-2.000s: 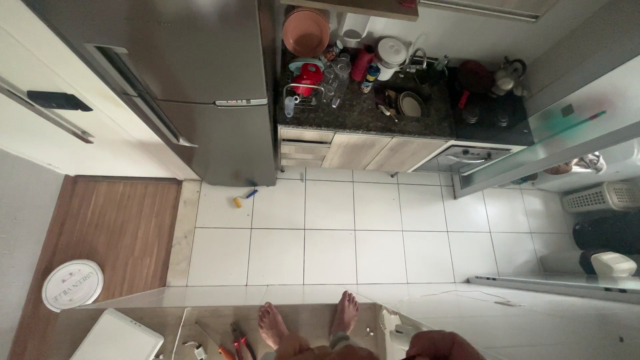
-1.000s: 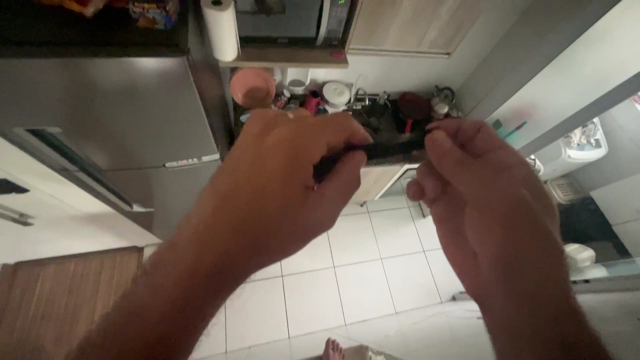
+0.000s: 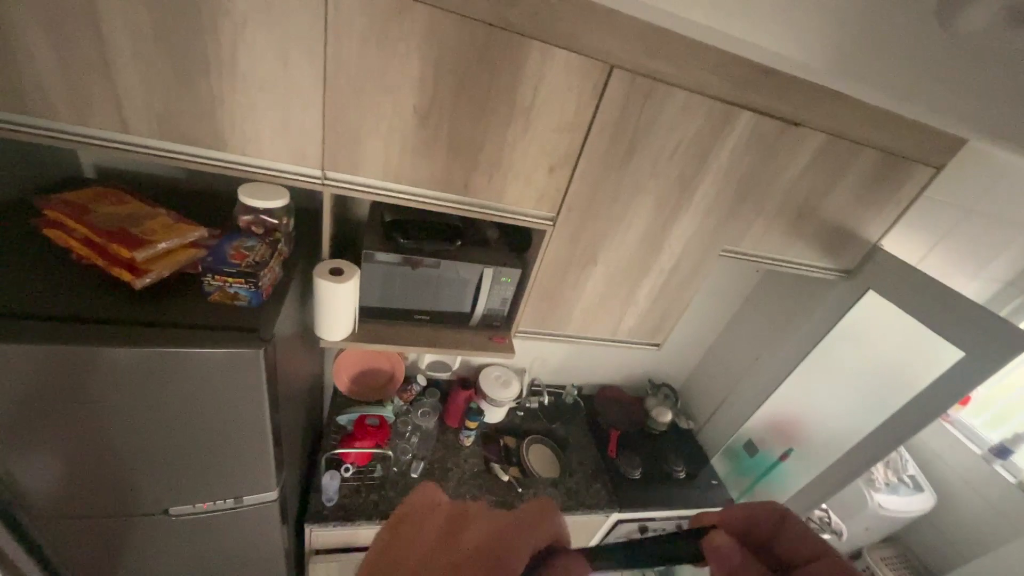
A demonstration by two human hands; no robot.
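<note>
At the bottom of the view, my left hand (image 3: pixel 472 532) is closed around one end of a dark strip-like piece (image 3: pixel 644 550), perhaps electrical tape. The fingers of my right hand (image 3: pixel 768 540) pinch its other end, so it spans the gap between both hands. Its exact kind cannot be told. The lower parts of both hands are cut off by the frame edge. Beyond and below them lies the dark stone counter (image 3: pixel 472 480).
Wooden upper cabinets (image 3: pixel 448 104) stand ahead, over a microwave (image 3: pixel 436 288) and paper towel roll (image 3: pixel 336 300). A fridge (image 3: pixel 136 424) is at left, with packets (image 3: pixel 120 228) on top. Dishes, a sink and a stove (image 3: pixel 652 472) lie below; a framed glass door (image 3: pixel 848 384) stands right.
Two seconds ago the hands were low beside the feet; one second ago they were raised, holding the dark piece between them. The view has tilted up towards the cabinets.
</note>
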